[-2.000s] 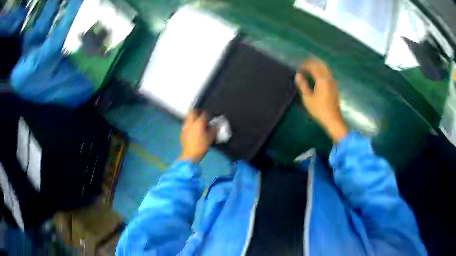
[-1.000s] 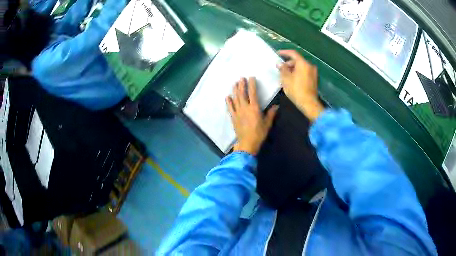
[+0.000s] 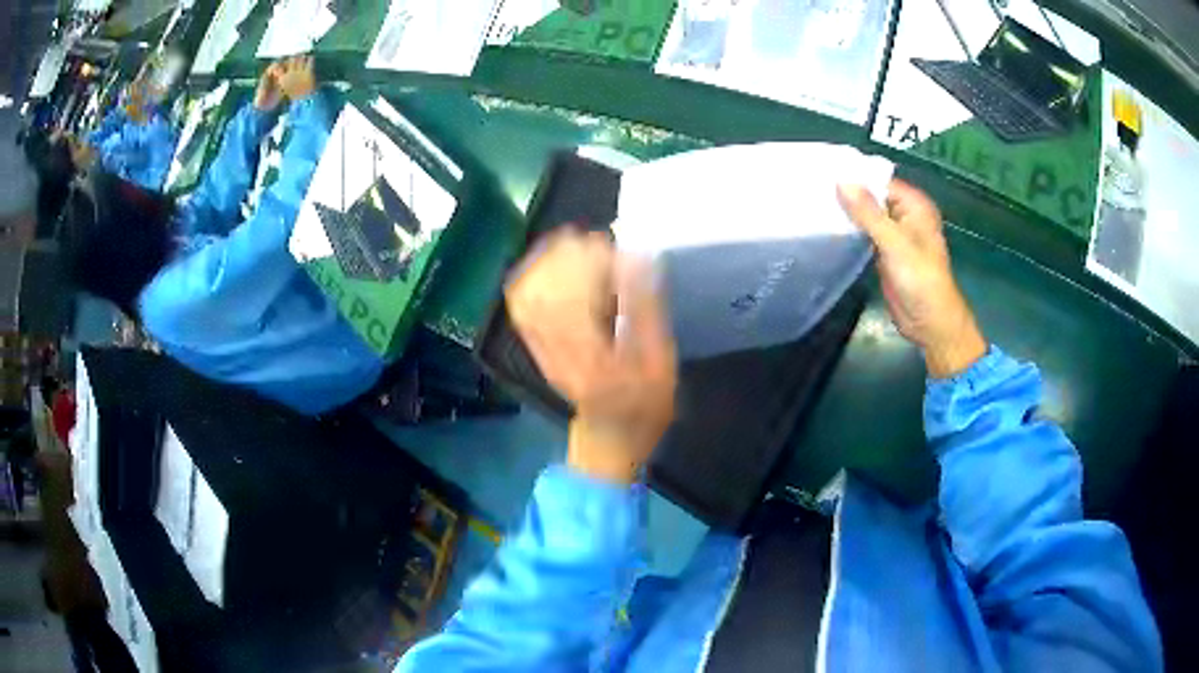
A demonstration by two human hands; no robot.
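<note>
A bagged tablet (image 3: 750, 289), white along its top part and grey below with small dark print, is tilted up over the black tray (image 3: 723, 440). My right hand (image 3: 914, 263) pinches the bag's upper right corner between thumb and fingers. My left hand (image 3: 598, 342) is blurred at the bag's left edge, over the tray's left part; whether its fingers grip the bag cannot be told. The tray lies on the green bench, and the bag and my left hand hide much of it.
Green and white retail boxes (image 3: 993, 99) stand in a raised row beyond the bench (image 3: 1006, 316). Another retail box (image 3: 375, 230) is at the left, beside a person in a blue smock (image 3: 250, 309). A black tray stack (image 3: 276, 487) with white slabs stands lower left.
The white bag, flat on the tray's left side under my left hand, is now raised and shifted right, showing a grey printed face. My right hand has moved right with its corner.
</note>
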